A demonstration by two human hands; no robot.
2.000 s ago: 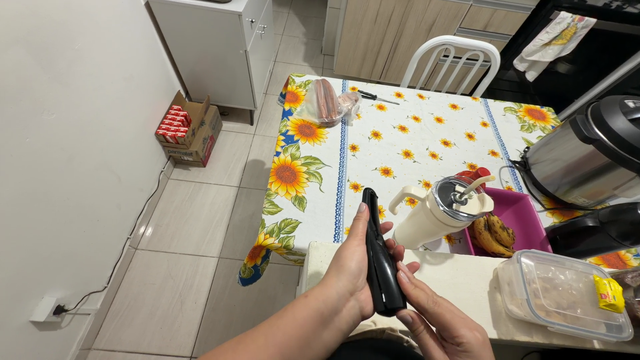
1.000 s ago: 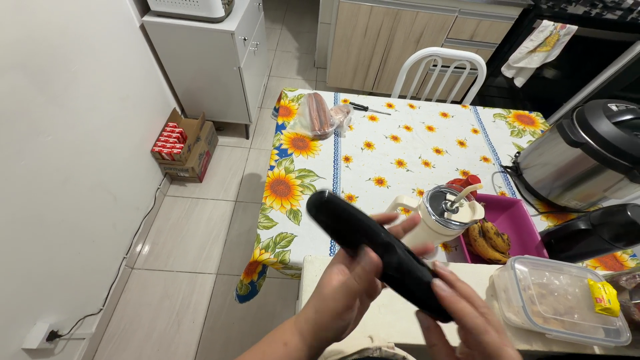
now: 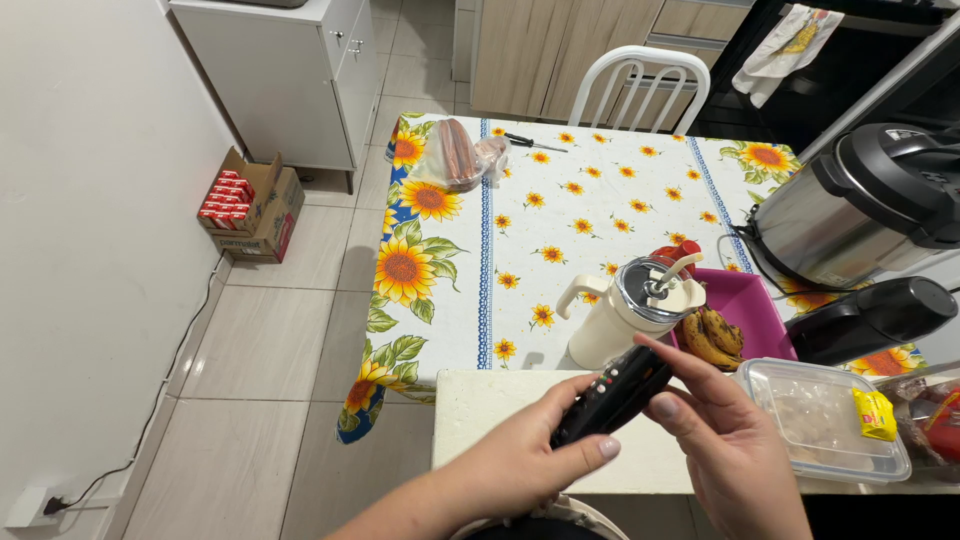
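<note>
Low in the head view, a slim black device with small white, red and green buttons, which looks like a remote control, is held in both hands. My left hand grips its lower end, thumb across the front. My right hand has its fingers and thumb at the upper end. Just beyond them stands a cream tumbler with a handle and straw. Bananas lie in a magenta bin to its right.
A white ledge adjoins the table with its sunflower tablecloth. A lidded plastic container, a black thermos and an electric pressure cooker stand at right. A bagged package and a screwdriver lie at the far edge.
The black device has been turned between my hands, and its buttons now show. My left hand holds its lower end, and its upper end now points to the right.
</note>
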